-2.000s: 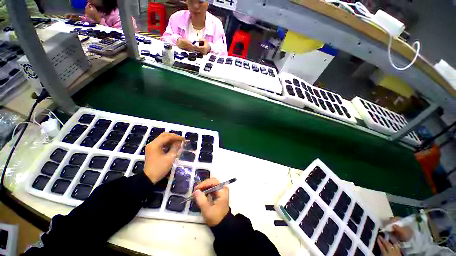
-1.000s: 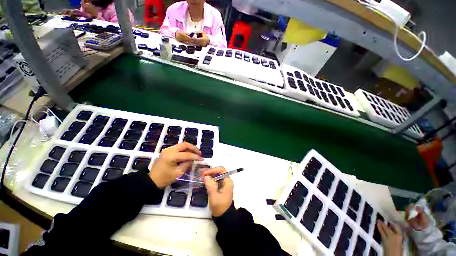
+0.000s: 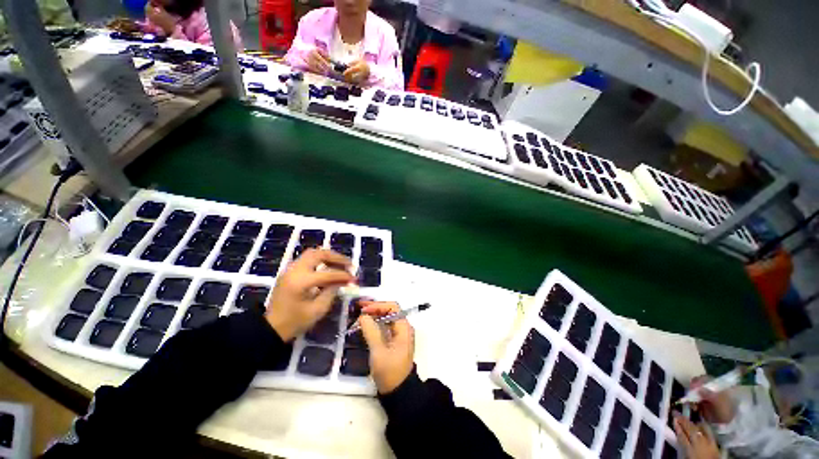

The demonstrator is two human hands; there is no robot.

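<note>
A white foam tray (image 3: 162, 369) holds rows of black rounded housings (image 3: 316, 359) in its pockets. My left hand (image 3: 305, 296) is over the tray's right part, fingertips pinched on a small pale, shiny film (image 3: 348, 290). My right hand (image 3: 388, 345) is just right of it, over the tray's right edge, and holds thin tweezers (image 3: 409, 313). The tweezers' tips point left, towards the housings below my left fingers. Whether the tips touch anything is too small to tell.
A green belt (image 3: 431, 211) runs beyond the tray. An angled foam tray (image 3: 575, 432) lies right, with another worker's hands (image 3: 705, 421) at it. Two black strips (image 3: 503, 394) lie between the trays. A white plug (image 3: 86, 224) is left. A person in pink (image 3: 346, 45) sits across.
Since two seconds ago both hands have come closer together, my left hand moving slightly right. The film's glare now shows as a small pale spot at my left fingertips.
</note>
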